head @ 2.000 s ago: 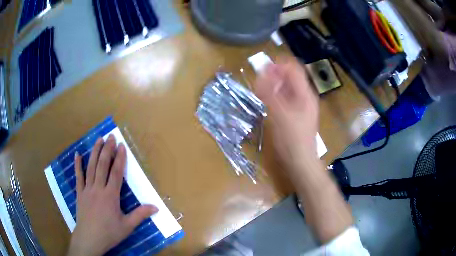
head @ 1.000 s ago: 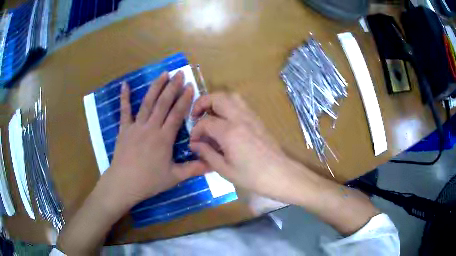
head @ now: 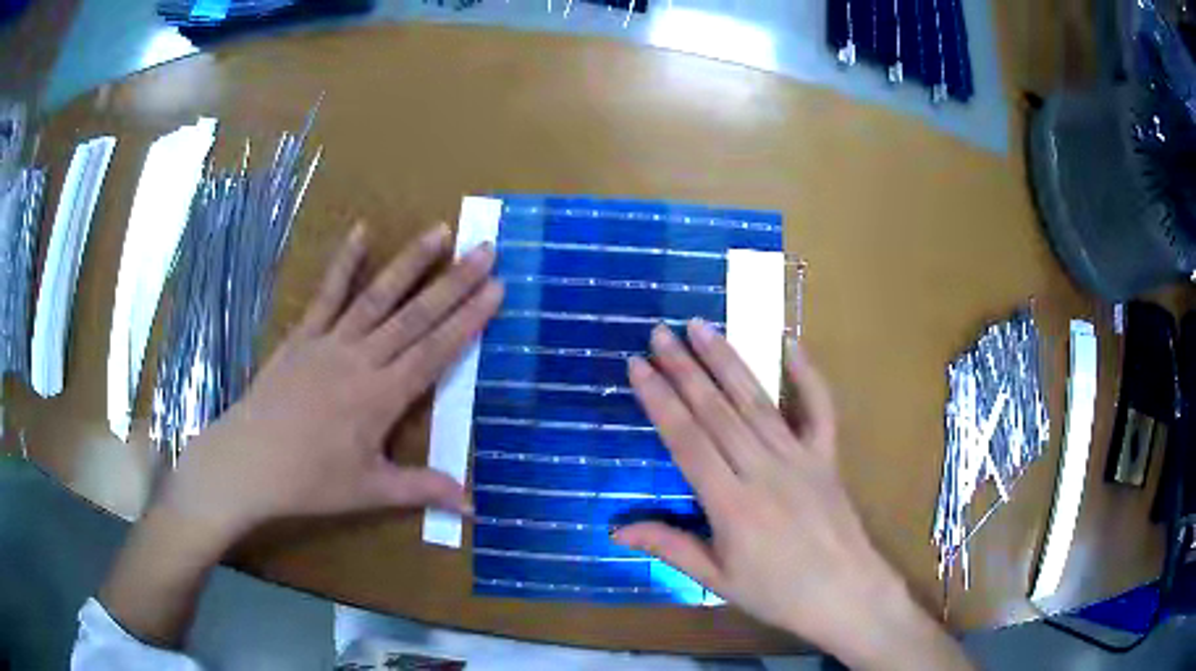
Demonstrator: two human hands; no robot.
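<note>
The blue solar cell assembly (head: 577, 420) lies flat on the tabletop in front of me, with silver lines running across it. A white strip (head: 450, 433) lies along its left edge and another white strip (head: 754, 295) along its right edge. My left hand (head: 348, 400) lies with fingers spread on the left strip, its fingertips at the assembly's edge. My right hand (head: 761, 485) rests spread over the right part of the cells and covers the lower part of the right strip. A thin ribbon piece (head: 799, 299) shows just past the right edge.
Long ribbons (head: 230, 282) and white strips (head: 155, 249) lie at left. A short ribbon pile (head: 990, 420), a white strip (head: 1069, 459) and the iron stand (head: 1131, 446) are at right. The grey round device (head: 1095, 197) is back right; dark cells (head: 898, 46) lie at the back.
The view has turned, and the assembly now appears upright and central. My left hand has moved from the cells to the left strip. My right hand has gone from pinching at the right edge to lying spread.
</note>
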